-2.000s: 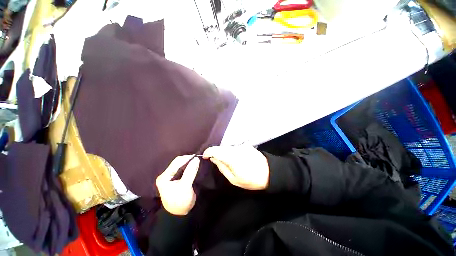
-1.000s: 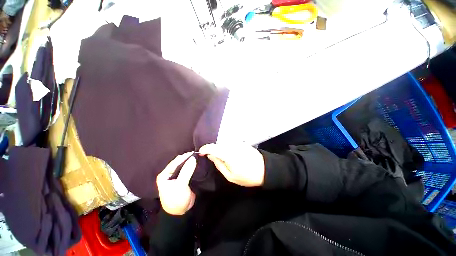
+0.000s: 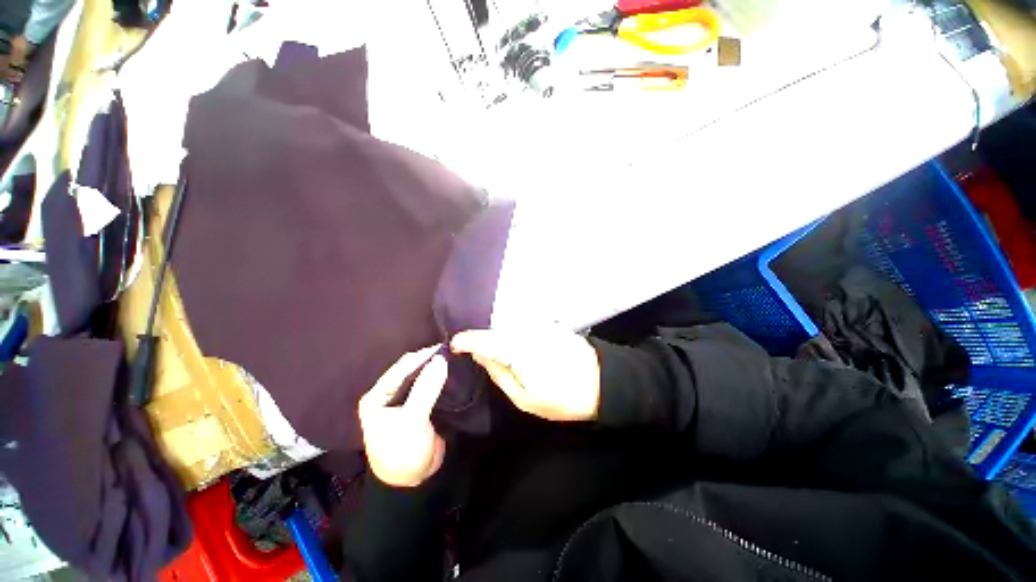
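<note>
A large dark purple-brown garment panel (image 3: pixel 318 239) lies across the white table and the cardboard, its notched corner at the top. A lighter purple strip (image 3: pixel 475 267) shows at its right edge. My left hand (image 3: pixel 403 418) pinches the panel's edge between thumb and finger at the lower right. My right hand (image 3: pixel 532 371) pinches the same edge, its fingertips close to the left ones. Whether a thread is between the fingertips is too small to tell.
Orange-handled snips (image 3: pixel 636 77) and yellow-looped scissors (image 3: pixel 670 31) lie at the table's (image 3: pixel 682 205) back. A black-handled tool (image 3: pixel 144 366) lies on cardboard (image 3: pixel 205 415) at left, beside stacked cut pieces (image 3: pixel 80 443). A blue crate (image 3: pixel 966 307) with black cloth stands right, a red bin (image 3: pixel 233 540) below left.
The panel's right edge has shifted slightly left and shows more of the lighter strip. My right hand has moved slightly left, its fingertips now nearer my left hand's.
</note>
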